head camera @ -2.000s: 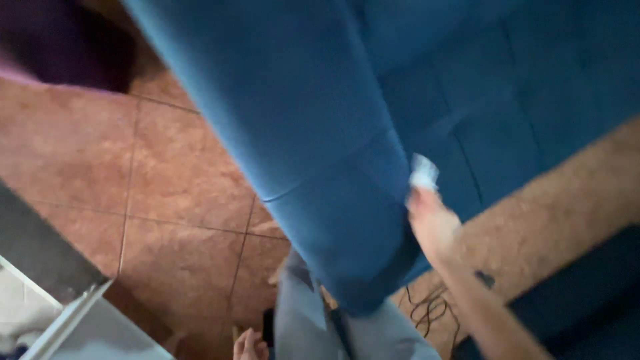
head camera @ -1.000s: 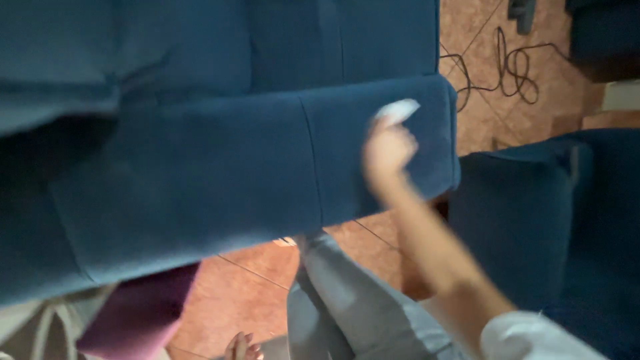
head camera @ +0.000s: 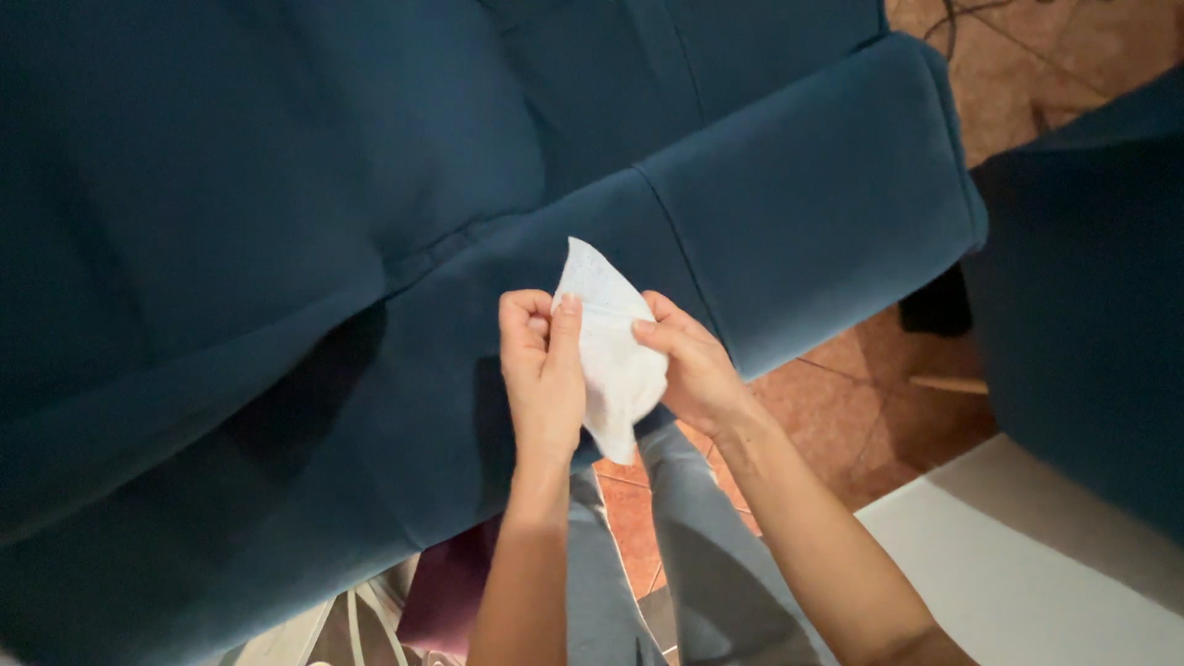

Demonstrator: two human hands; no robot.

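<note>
A thin white wipe or cloth (head camera: 606,356) is spread between both hands near the middle of the view. My left hand (head camera: 541,361) grips its left edge between thumb and curled fingers. On the opposite edge, my right hand (head camera: 689,361) pinches it with the thumb on top. Both hands are over the front edge of a blue upholstered sofa (head camera: 805,203), whose surface looks like velvet with dark seams. The fingers behind the cloth are partly hidden.
More dark blue upholstery (head camera: 1082,305) stands at the right, over a tiled floor (head camera: 832,407). A white flat surface (head camera: 1027,546) is at the lower right. Purple fabric (head camera: 450,587) and pale straps (head camera: 356,629) lie below the sofa's edge. A cable (head camera: 953,23) runs at the upper right.
My right hand was over the blue upholstery with the white cloth in it; now both hands hold the cloth, more opened out. My left hand has come up from the bottom edge. The view has turned.
</note>
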